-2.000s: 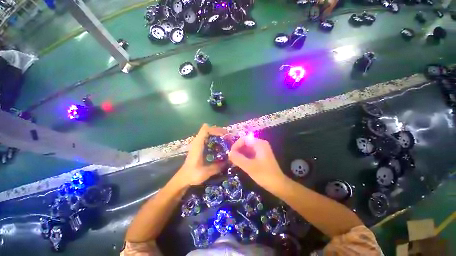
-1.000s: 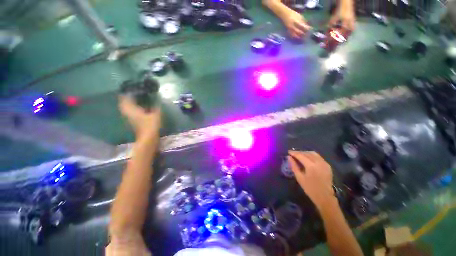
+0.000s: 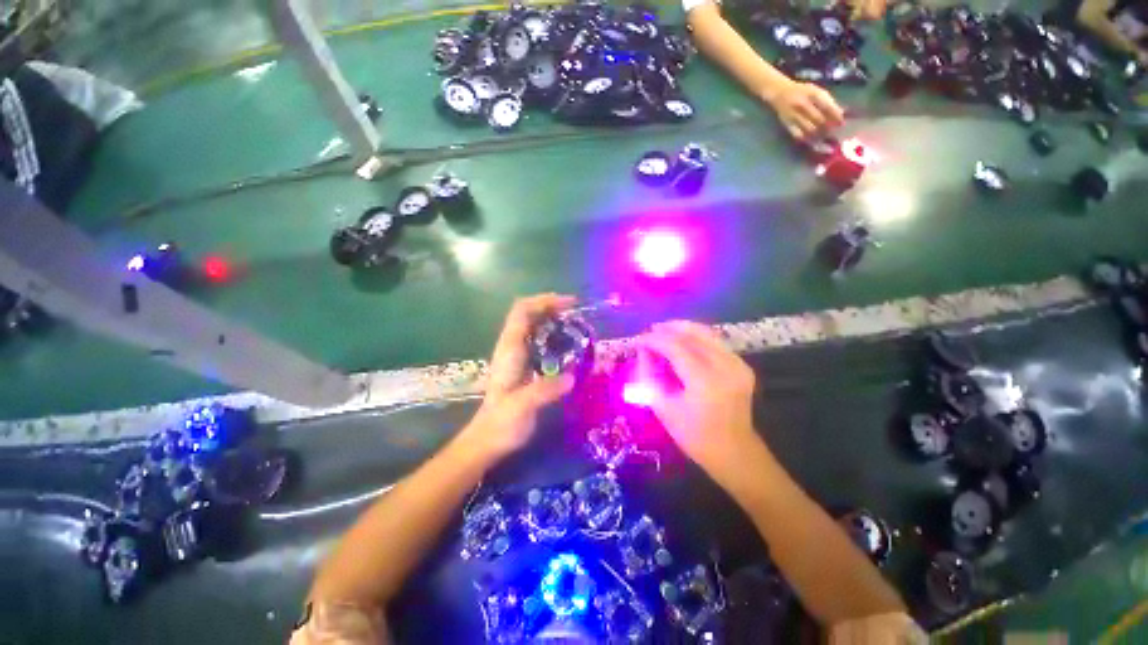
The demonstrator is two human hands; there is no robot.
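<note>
My left hand [image 3: 514, 391] is gripped around a round LED module [image 3: 560, 347] above the pale rail; thin wires stick out toward the right. My right hand [image 3: 711, 391] is just right of it, fingers bent together. A magenta light [image 3: 640, 393] glares at its near fingers, and whether they hold anything cannot be told. Another LED module [image 3: 614, 444] lies on the dark bench just below, tinted pink. Several unlit modules [image 3: 550, 510] lie in a cluster closer to me, around a blue-lit module [image 3: 565, 585].
Black housings with grey centres [image 3: 972, 513] are heaped right. More modules [image 3: 183, 485], one lit blue, lie left. The green belt [image 3: 529, 239] carries joined units [image 3: 378, 224], a magenta-lit piece [image 3: 658, 252] and piles. Another person's hand [image 3: 806, 107] is near a red-lit unit. A grey post crosses at left.
My left hand has come back from the belt, where additional dark round parts now lie, and holds a module. My right hand has moved left from a grey-centred disc, no longer seen there.
</note>
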